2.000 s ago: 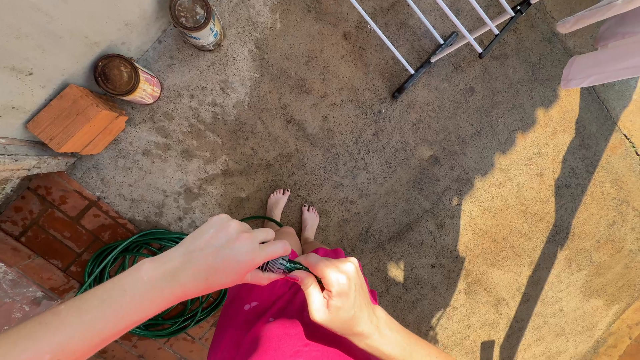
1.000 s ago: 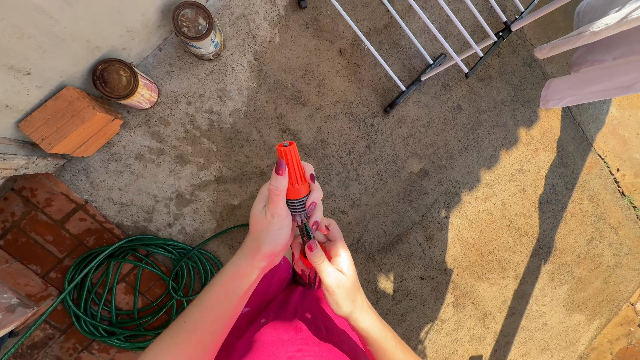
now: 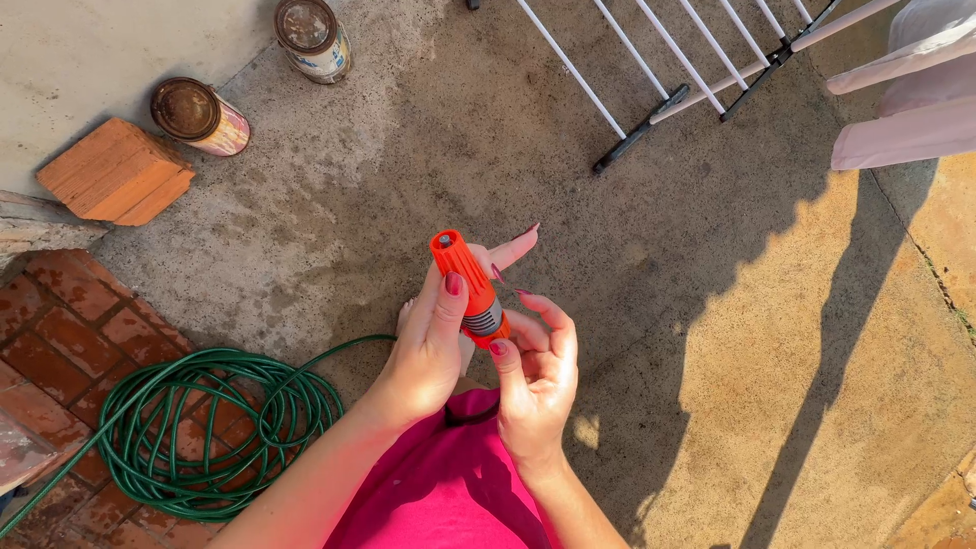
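An orange and grey plastic hose nozzle (image 3: 471, 288) points up and slightly left in front of my pink garment. My left hand (image 3: 427, 343) grips its barrel, the thumb along the near side and an index finger stretched out to the right. At the nozzle's lower end is my right hand (image 3: 537, 374), its thumb tip and curled fingers touching or very near the orange collar; whether it grips cannot be told. A green garden hose (image 3: 213, 435) lies coiled at the lower left, one length running toward my body behind my left hand. Its end is hidden.
Two used paint cans, one nearer (image 3: 187, 110) and one farther (image 3: 309, 34), stand along the wall beside orange hollow bricks (image 3: 118, 171). A white drying rack (image 3: 663, 114) is at the top right, with pale cloth (image 3: 907, 137) hanging beside it. Brick paving (image 3: 76, 339) borders the concrete floor.
Two seconds ago my hands held a small dark and grey piece; one second ago the orange nozzle showed upright in my left hand. Now its top tilts left and my right fingers have spread.
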